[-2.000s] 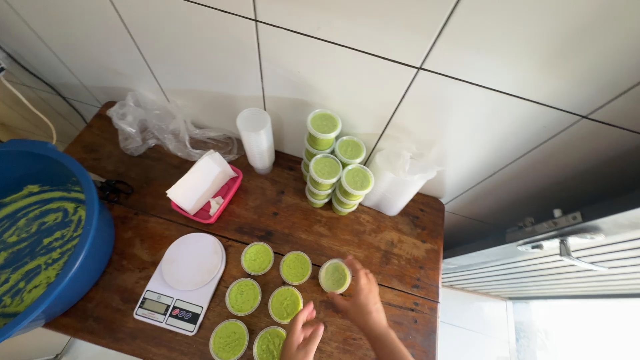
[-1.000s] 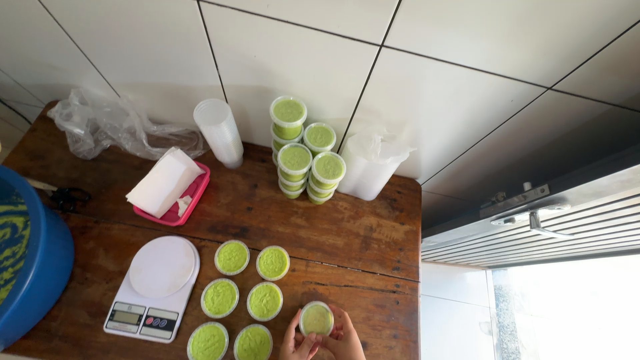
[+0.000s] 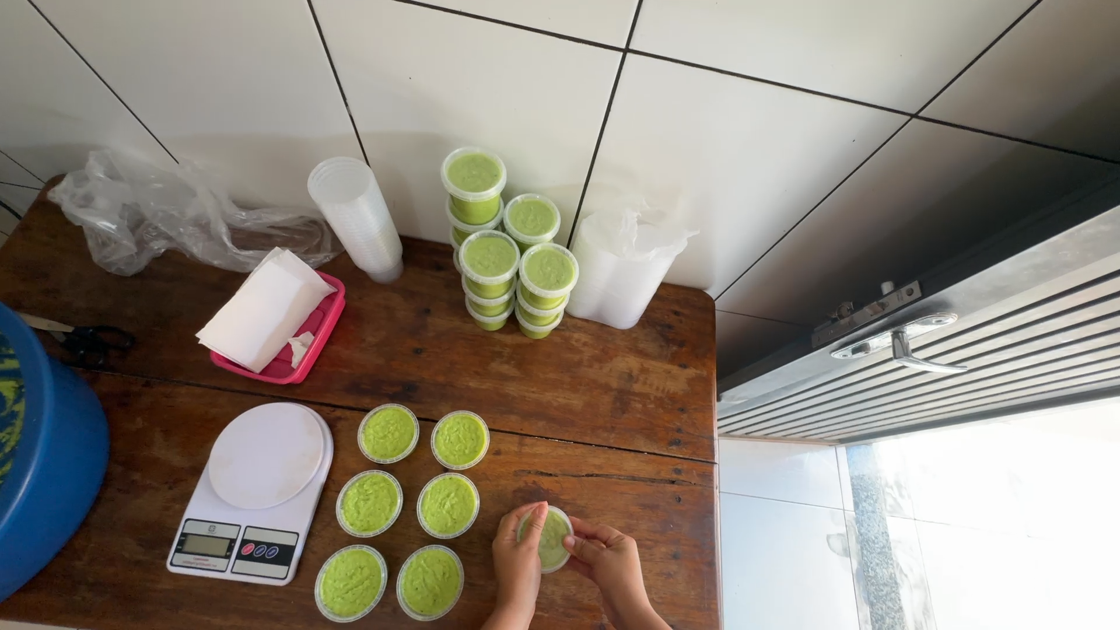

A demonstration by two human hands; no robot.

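Near the table's front right, my left hand (image 3: 518,556) and my right hand (image 3: 604,553) hold a round plastic cup of green paste (image 3: 551,540) between them, fingers around its rim. The cup's top looks paler than the others, as if under a translucent lid. To the left of my hands, several cups of bright green paste (image 3: 448,505) stand in two columns with their tops uncovered. A white digital kitchen scale (image 3: 265,455) lies left of them, its plate bare. Further back, lidded green cups (image 3: 488,256) are stacked against the wall.
A blue plastic tub (image 3: 61,472) with green residue is at the left edge, scissors (image 3: 94,341) beside it. A pink tray (image 3: 328,328) holds white paper. Behind are a crumpled plastic bag (image 3: 166,214), nested clear cups (image 3: 357,219) and bagged white plastic items (image 3: 621,267). A door handle (image 3: 910,346) is at right.
Two seconds ago my right hand was at the pale-topped cup beside the back row, my left hand apart from it. Now both hands hold such a cup nearer the front. The view has shifted.
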